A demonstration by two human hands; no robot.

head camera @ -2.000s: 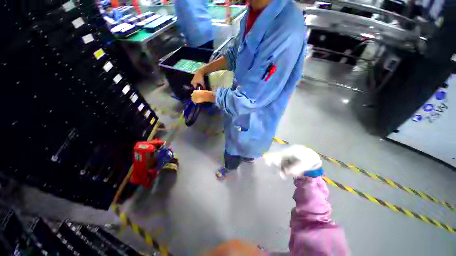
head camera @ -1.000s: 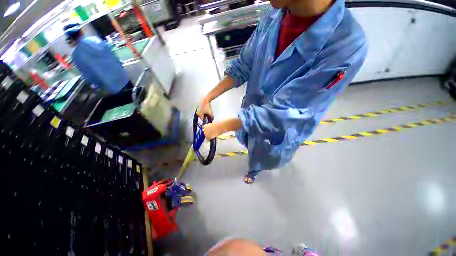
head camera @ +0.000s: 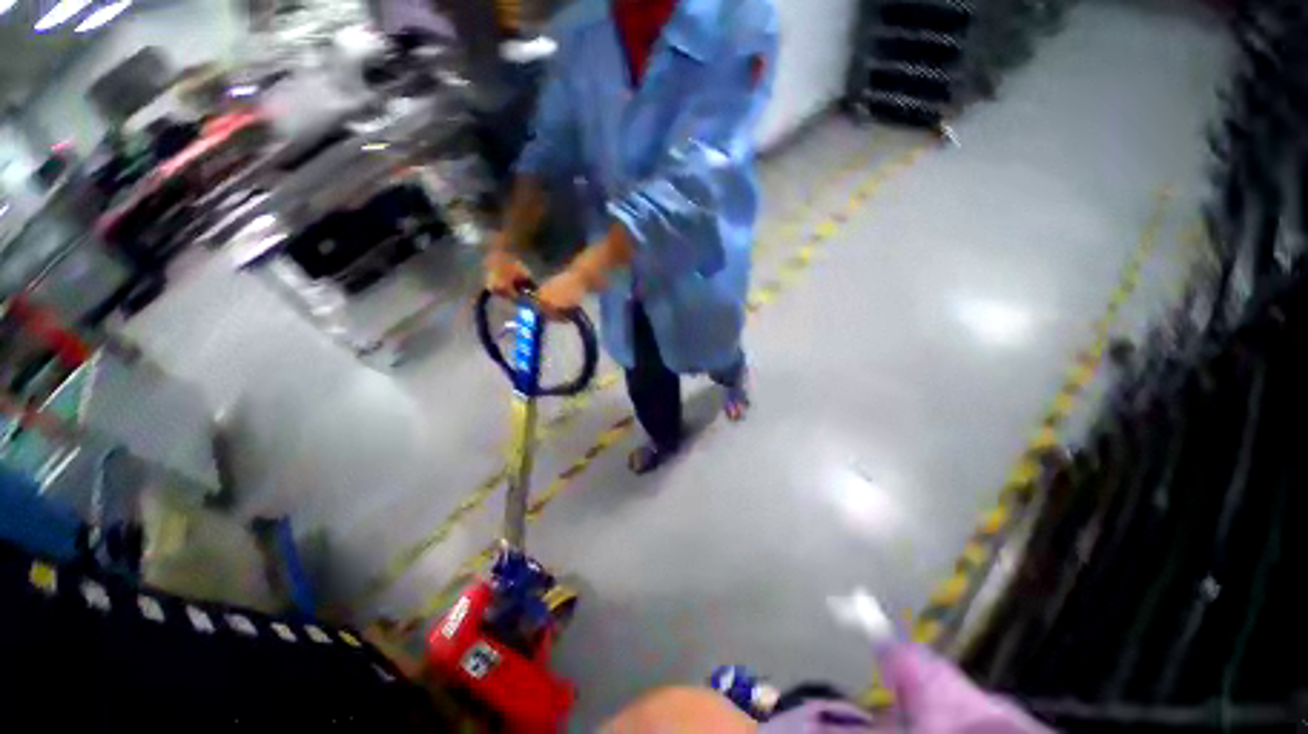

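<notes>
A pallet jack [head camera: 519, 466] stands in front of me, with a red base, a yellow-green shaft and a dark loop handle. A person in a blue smock [head camera: 696, 215] holds the loop with both hands. My right hand [head camera: 861, 614], in a white glove below a pink sleeve, is small and blurred near the bottom edge. It is apart from the jack, and its fingers cannot be made out. My left hand is not in view.
Black stacked totes [head camera: 215, 667] with small labels fill the lower left, beside the jack's base. A dark rack [head camera: 1205, 516] stands at the right. Yellow-black tape [head camera: 1026, 466] crosses the grey floor. Blurred equipment [head camera: 359, 237] is at the upper left.
My view has turned, and the benches have slid to the left edge. The person and the upright jack handle now show farther off. My right hand, large earlier, is now lower and smaller.
</notes>
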